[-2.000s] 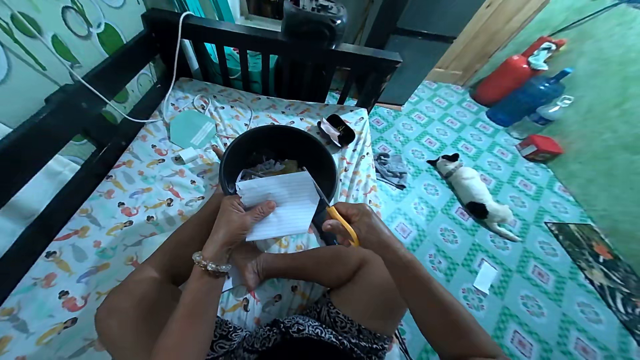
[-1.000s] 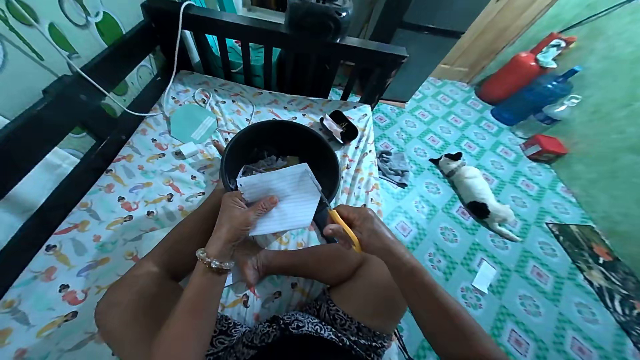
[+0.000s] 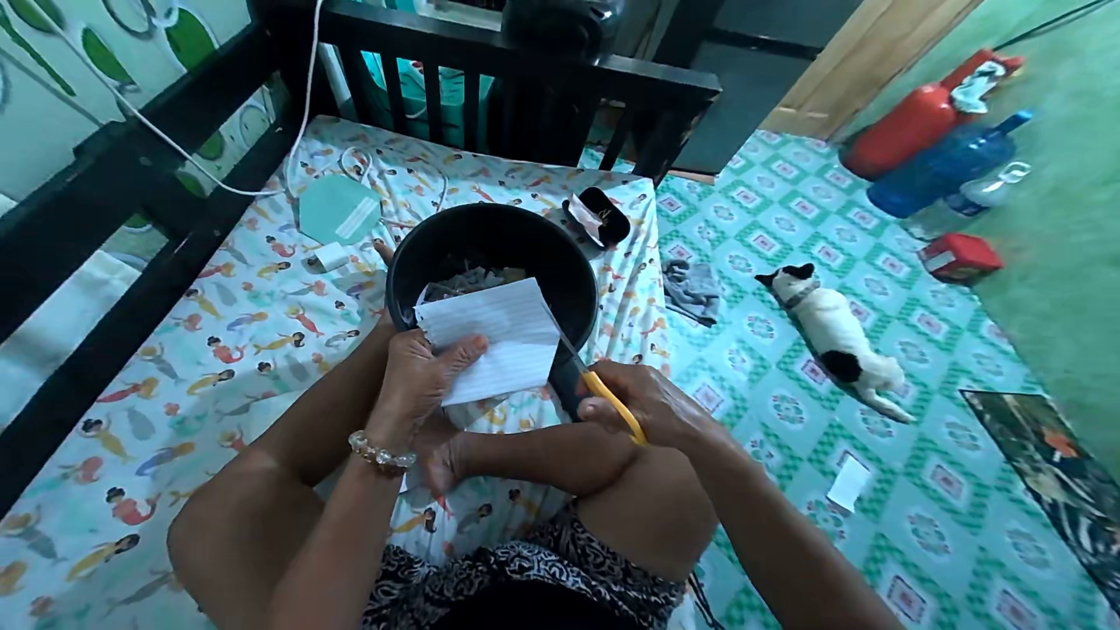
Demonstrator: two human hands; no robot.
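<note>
A sheet of white lined paper (image 3: 499, 337) is pinched between the thumb and fingers of my left hand (image 3: 424, 372), which wears a beaded bracelet (image 3: 381, 451). My right hand (image 3: 639, 402) grips scissors with yellow handles (image 3: 614, 407); their blades lie along the paper's right edge. Whether the blades are apart is too small to tell. Paper and scissors are over the near rim of a round black bucket (image 3: 577, 262), which stands on the bed in front of my crossed legs. Scraps (image 3: 477, 280) that look like paper or plastic lie inside it.
On the patterned bedsheet (image 3: 236, 350) lie a teal octagonal object (image 3: 339, 210), a white adapter (image 3: 327, 257) and an open black case (image 3: 602, 217). A dark wooden bed rail (image 3: 525, 57) borders the far side. A cat (image 3: 840, 337), a grey cloth (image 3: 691, 290) and bottles (image 3: 949, 166) are on the floor.
</note>
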